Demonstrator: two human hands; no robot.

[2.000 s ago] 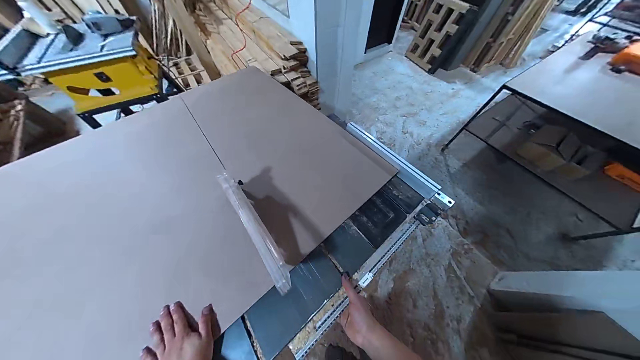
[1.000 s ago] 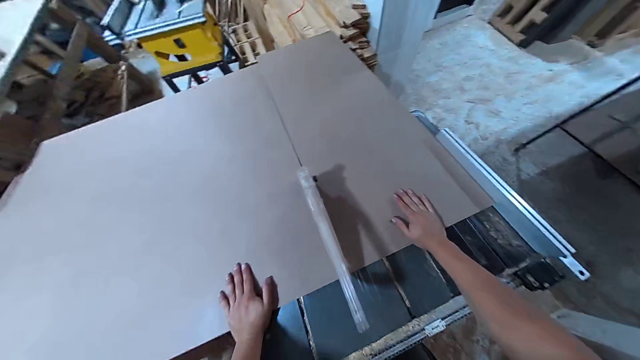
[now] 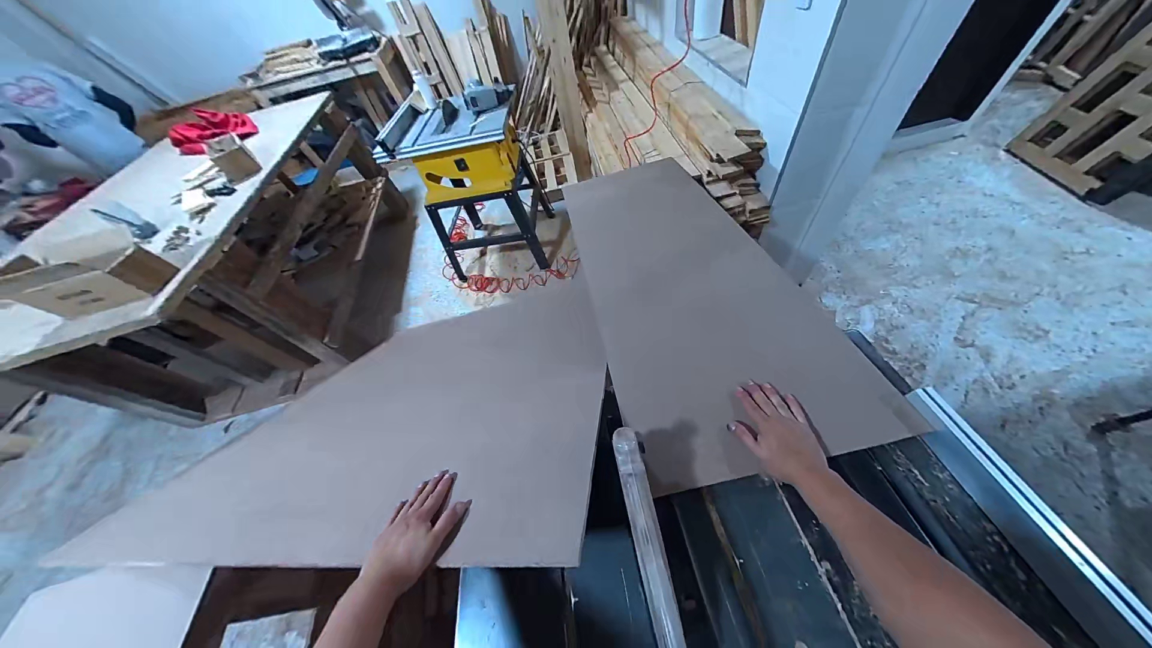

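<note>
Two brown sheet panels lie on the dark table of a panel saw (image 3: 751,549), parted by a gap that is wide near me and narrows away from me. My left hand (image 3: 418,531) rests flat near the close edge of the left panel (image 3: 504,396), fingers apart. My right hand (image 3: 778,432) presses palm down on the right panel (image 3: 693,297), near its close edge, fingers spread. Between the hands, a clear plastic blade guard (image 3: 643,531) runs above the table along the gap. The blade itself is hidden.
A yellow table saw (image 3: 461,171) on a black stand is ahead, with a coiled red hose (image 3: 513,281) below. A workbench (image 3: 297,112) holding a cardboard box (image 3: 85,288) and a red cloth (image 3: 211,130) is left. Stacked boards (image 3: 666,99) line the wall. An aluminium rail (image 3: 1035,513) runs at right.
The cut line between the panels has opened into a gap, and both panels have moved away from me. My right hand, by the rail two seconds ago, is now on the right panel. The view has shifted.
</note>
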